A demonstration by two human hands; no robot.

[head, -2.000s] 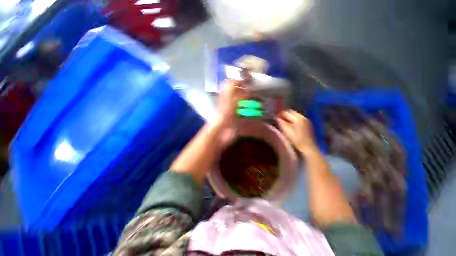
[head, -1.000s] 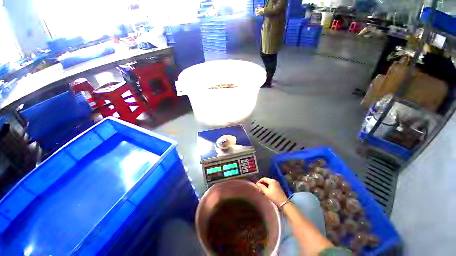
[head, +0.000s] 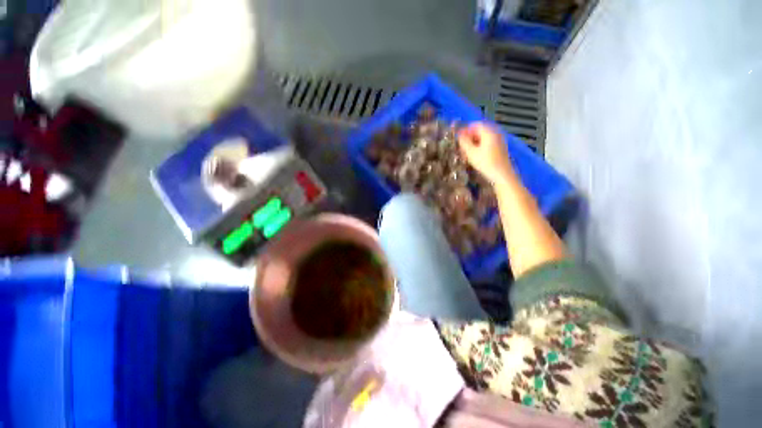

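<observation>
My right hand (head: 483,146) is over the far right part of the blue tray of filled balls (head: 535,167), its fingers closed together; blur hides whether a ball is in them. Speckled brown balls (head: 434,167) fill the tray. The pink basin (head: 271,322) with dark multicoloured beads (head: 338,288) stands between my knees. The digital scale (head: 188,188) has lit green displays and a whitish round ball (head: 226,167) on its blue platform. My left hand is not in view.
A large white tub (head: 142,67) stands behind the scale. Blue crates (head: 92,351) are at the lower left, with dark red stools (head: 38,201) beyond. Floor grilles (head: 330,96) run behind the tray. A pale wall or panel (head: 652,167) is at the right.
The view has swung right and down. My right hand has moved from the basin's rim to the tray of balls. The standing person is out of view.
</observation>
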